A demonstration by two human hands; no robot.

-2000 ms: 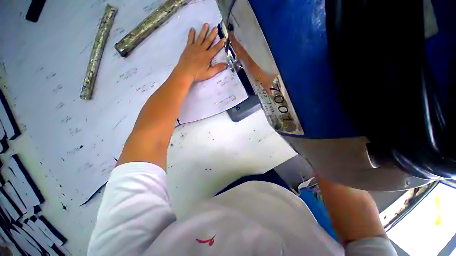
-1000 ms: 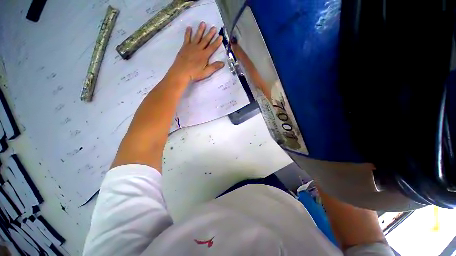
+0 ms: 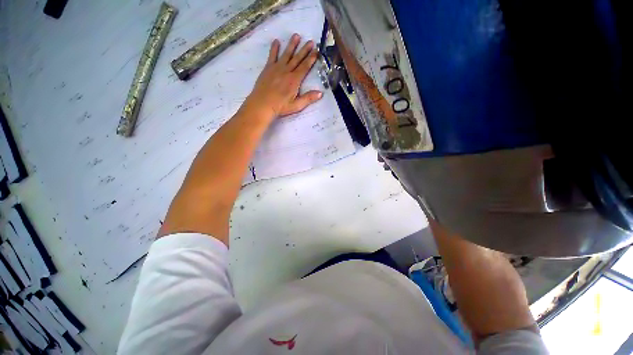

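My left hand (image 3: 288,80) lies flat with spread fingers on the white paper marker (image 3: 184,135), just left of the cutting machine's narrow metal guard (image 3: 334,69). It holds nothing. The blue and silver cutting machine (image 3: 451,76), with its number label, fills the upper right and hides the knife's lower part. A dark fabric edge (image 3: 354,121) shows beside the guard. My right forearm reaches up behind the motor; the right hand is hidden there. Two mottled weights (image 3: 147,69) (image 3: 229,36) lie on the marker.
Bundles of cut pieces (image 3: 31,243) with dark edges lie along the left. A small black block (image 3: 55,7) is at the top left. Thick black cable coils (image 3: 576,90) hang on the motor. The white table (image 3: 305,208) shows between the marker and my body.
The machine has shifted slightly up and right and turned; its grey base plate no longer shows below the knife. My left hand stays flat on the paper, slightly further right in view.
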